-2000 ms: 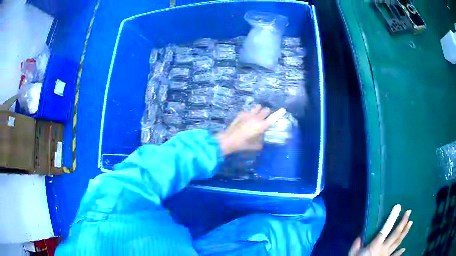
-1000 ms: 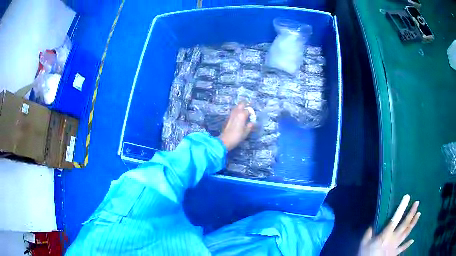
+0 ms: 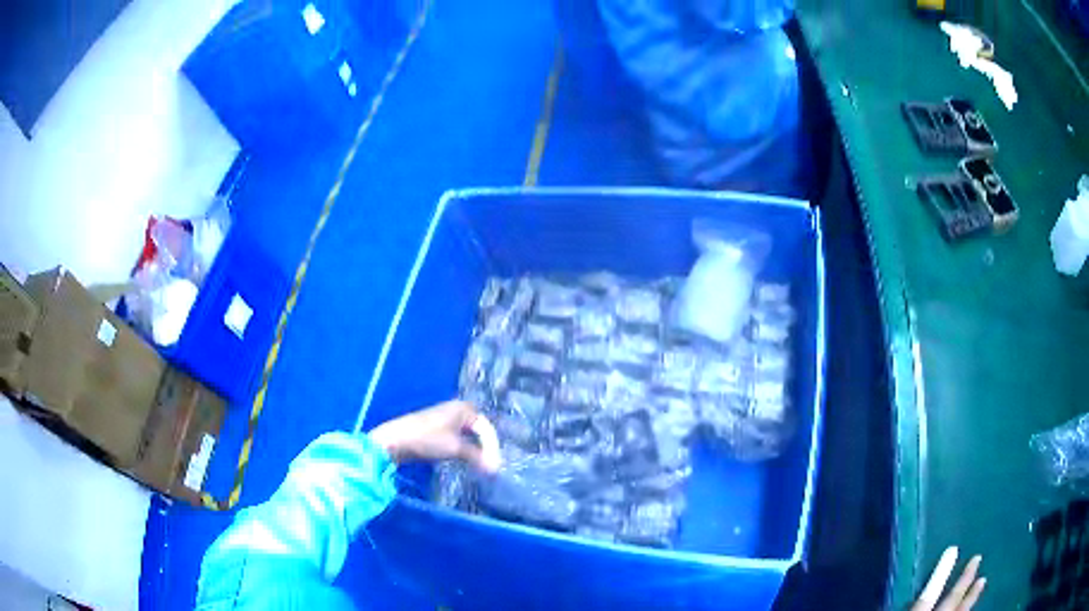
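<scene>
The large blue bin (image 3: 621, 575) stands beside the bench and holds rows of small bagged parts (image 3: 627, 349) in clear plastic. My left hand (image 3: 440, 436) is over the near left part of the bin, fingers closed on a bagged part (image 3: 531, 495), which lies low over the others. A white covering is on one finger. A whitish plastic bag (image 3: 717, 287) lies on the packets at the far right. My right hand (image 3: 952, 587) is at the bottom edge by the bench, partly cut off, fingers spread and empty.
The green bench (image 3: 872, 292) on the right bears dark housings (image 3: 961, 203), a white bottle (image 3: 1072, 233), clear plastic film (image 3: 1063, 451) and a dark grid (image 3: 1060, 555). A person in a blue smock (image 3: 717, 84) is beyond the bin. Cardboard boxes (image 3: 102, 370) stand at left.
My left hand has moved left and nearer within the bin, now with a bagged part. My right hand sits lower in view. The view has shifted, showing a person beyond the bin.
</scene>
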